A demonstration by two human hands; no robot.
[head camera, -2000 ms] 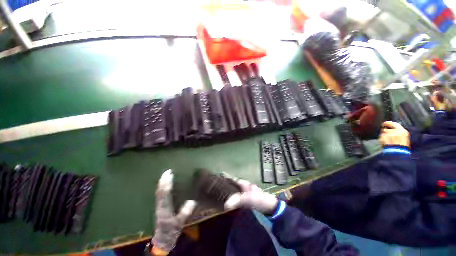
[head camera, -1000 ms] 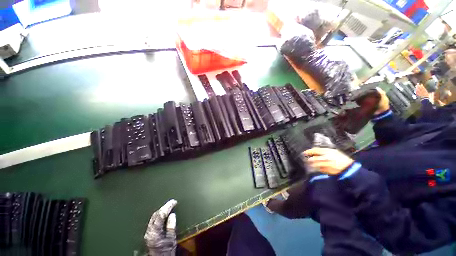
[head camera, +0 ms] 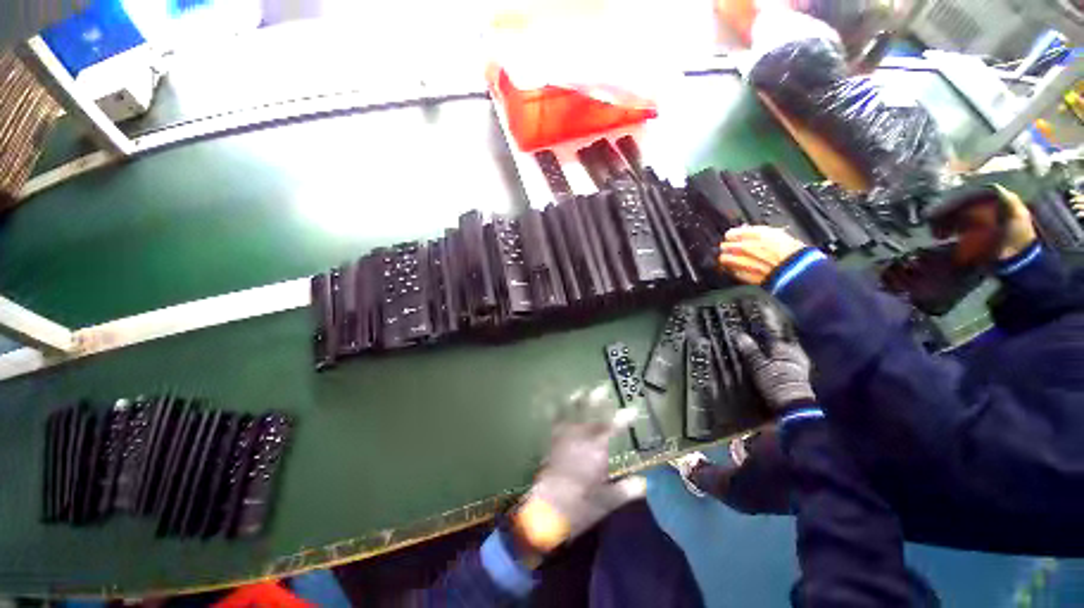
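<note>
My left hand (head camera: 577, 469), in a pale knit glove, is blurred and empty, fingers apart, at the bench's front edge. It is just left of a face-up remote control (head camera: 623, 371). My right hand (head camera: 779, 366), in a grey glove, has its fingers curled over the right side of a group of face-up remote controls (head camera: 701, 378). The remotes' right ends are partly hidden by it. The main pile of remotes (head camera: 517, 264) lies behind, across the bench middle. The left-hand row of remotes (head camera: 155, 463) leans on edge, overlapping.
A neighbour's bare hand (head camera: 758, 252) reaches over the pile's right part; the other holds a dark brown item (head camera: 969, 223). A red bag (head camera: 571, 109) sits beyond the pile on a white board, with shiny black plastic (head camera: 862, 113) at the right. The bench edge (head camera: 392, 543) crosses below.
My left hand has moved right, towards the front remotes. My right hand, largely hidden a second ago, now shows over them. That group is closer packed, and the neighbour's hand has moved to the pile.
</note>
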